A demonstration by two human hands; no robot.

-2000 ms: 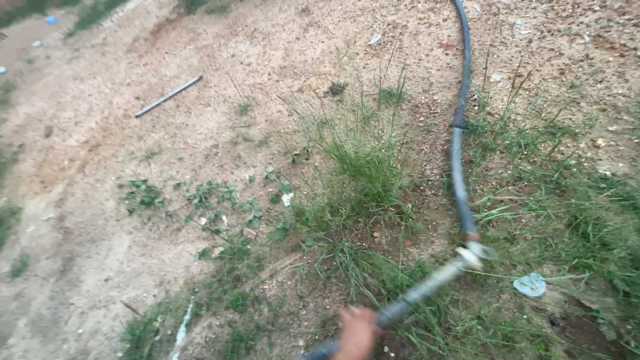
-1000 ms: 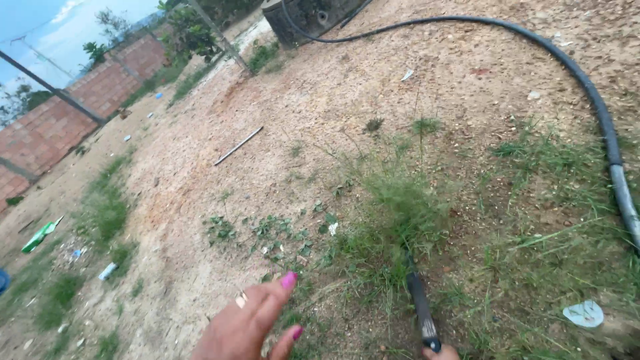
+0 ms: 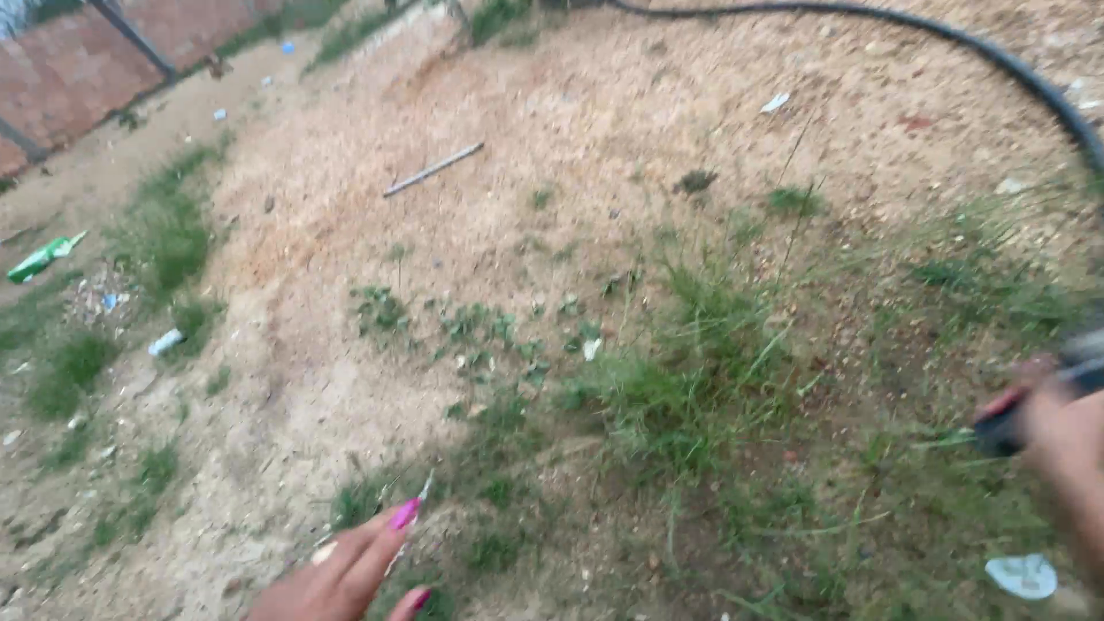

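Observation:
My left hand (image 3: 345, 569), with pink painted nails and a ring, is at the lower edge, left of the middle, held over grassy soil with its fingers apart and nothing in it. My right hand (image 3: 1056, 431) is blurred at the right edge, its fingers closed around a dark tube-like piece (image 3: 1000, 429). A grey blurred part shows beside that hand; whether it joins the black hose is cut off by the frame. The black hose (image 3: 975, 41) curves over the ground at the top right and runs out at the right edge.
A grass tuft (image 3: 707, 371) grows between the hands. Farther off lie a thin grey rod (image 3: 434, 170), a green plastic wrapper (image 3: 43, 259) and a whitish piece of litter (image 3: 165, 342). A pale flat scrap (image 3: 1022, 576) lies at the lower right. A brick wall (image 3: 69, 73) stands at the top left.
The right hand, low by the grass tuft a second ago with a dark tube end, is now farther right and higher. The left hand stays low with fingers apart. Earlier, one hand touched the hose's pipe section.

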